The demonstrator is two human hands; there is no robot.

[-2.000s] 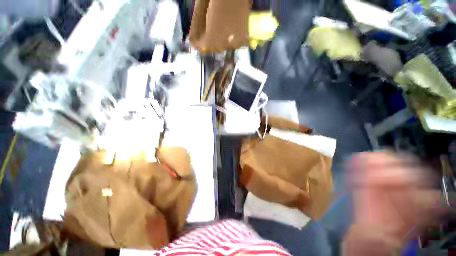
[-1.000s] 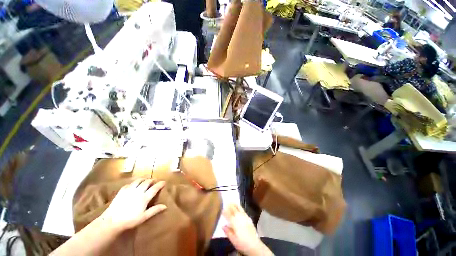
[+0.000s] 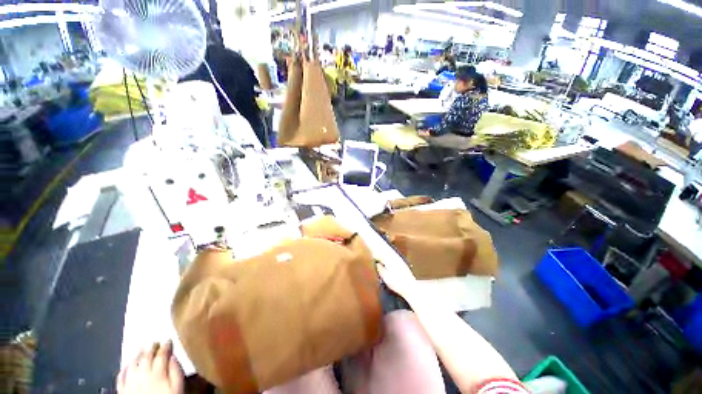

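The brown bag body (image 3: 289, 308) lies under the front of the white sewing machine head (image 3: 192, 185) and hangs over the table edge above my lap. A small pale label shows near its top. My left hand (image 3: 152, 373) is at the bottom left on the white table edge, beside the bag, with nothing seen in it and the fingers a little apart. My right hand (image 3: 391, 275) is at the bag's right side, partly hidden; whether it grips the bag cannot be told.
Another brown bag (image 3: 435, 240) lies on white sheets at the right. Brown bags (image 3: 308, 104) hang behind the tablet (image 3: 359, 163). A fan (image 3: 150, 35) stands behind the machine. A blue crate (image 3: 583, 285) and a green crate (image 3: 556, 375) are at the right. A seated person (image 3: 466, 108) is farther back.
The view has lifted and shifted. My left hand has moved off the bag to the table at its left. My right hand is now at the bag's right side. The red-and-black tool no longer shows clearly.
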